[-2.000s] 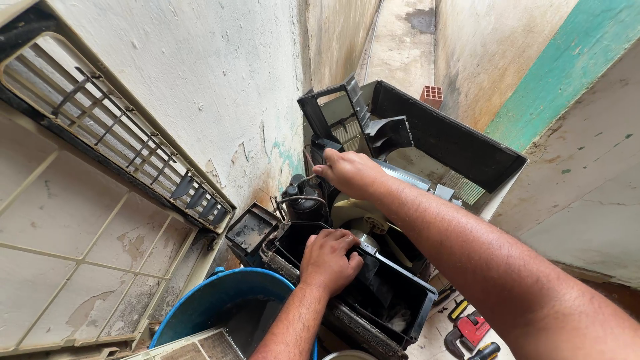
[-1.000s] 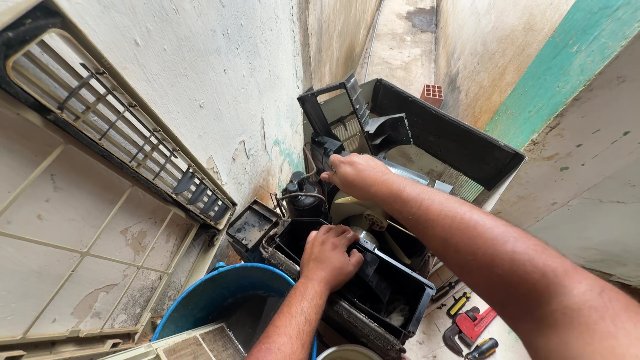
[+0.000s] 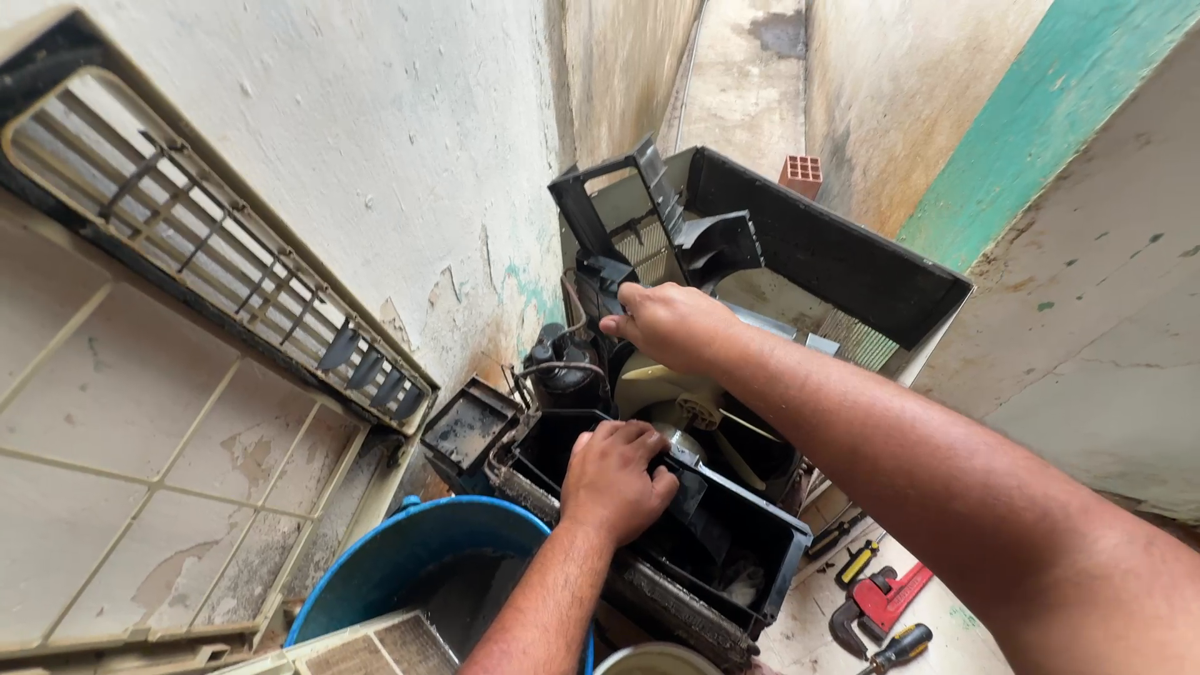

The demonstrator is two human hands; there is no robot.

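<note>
My right hand (image 3: 670,323) is closed on the lower end of a black plastic frame (image 3: 600,211), which stands up at a tilt above a cream fan blade (image 3: 656,384). Nearer to me, my left hand (image 3: 619,478) rests on the edge of a black plastic housing (image 3: 750,525) beside a silver motor (image 3: 680,441); its fingers curl over that edge. Left of the fan sits a black compressor (image 3: 567,375) with bent metal tubing. A grimy finned coil (image 3: 680,605) runs along the near side of the housing.
An open appliance casing (image 3: 825,253) lies behind. A blue tub (image 3: 347,572) with dark liquid stands at the lower left, below a slatted grille panel (image 3: 216,234). A red pipe wrench (image 3: 881,600) and screwdrivers (image 3: 902,647) lie at the right. A hollow brick (image 3: 801,175) is farther back.
My right hand has shifted a little to the right with the black plastic frame. My left hand has stayed on the housing.
</note>
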